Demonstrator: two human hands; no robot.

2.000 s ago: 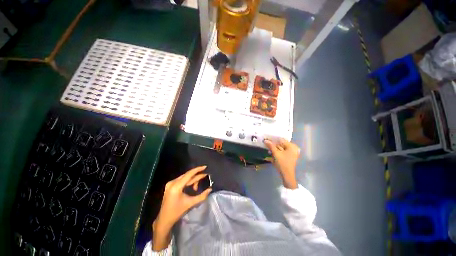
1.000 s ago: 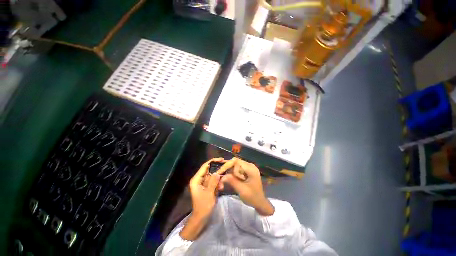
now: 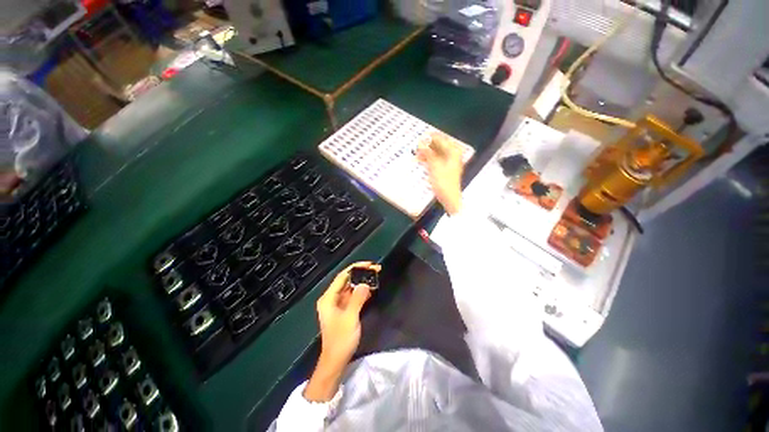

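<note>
My left hand (image 3: 341, 316) holds a small black square housing with a shiny rim (image 3: 364, 278) between thumb and fingers, above the bench's front edge. My right hand (image 3: 443, 164) is over the right part of the white parts tray (image 3: 371, 143), fingertips at its surface; whether a small part is between them cannot be told. The black blister tray (image 3: 261, 240) holds rows of dark outlined housings, with several silvery-centred pieces along its left end. A second black tray (image 3: 105, 371) at the lower left holds silvery-centred pieces.
The press base (image 3: 527, 253) stands at the right with orange-brown fixtures (image 3: 578, 234) and a brass-gold cylinder (image 3: 620, 179). A control panel (image 3: 512, 44) and clear plastic bags (image 3: 462, 42) are at the rear. Another person's pale sleeve (image 3: 38, 122) shows at the far left.
My right hand has left the housing and moved out to the white tray. My left hand still holds the housing. The view has swung left, bringing the second black tray into view.
</note>
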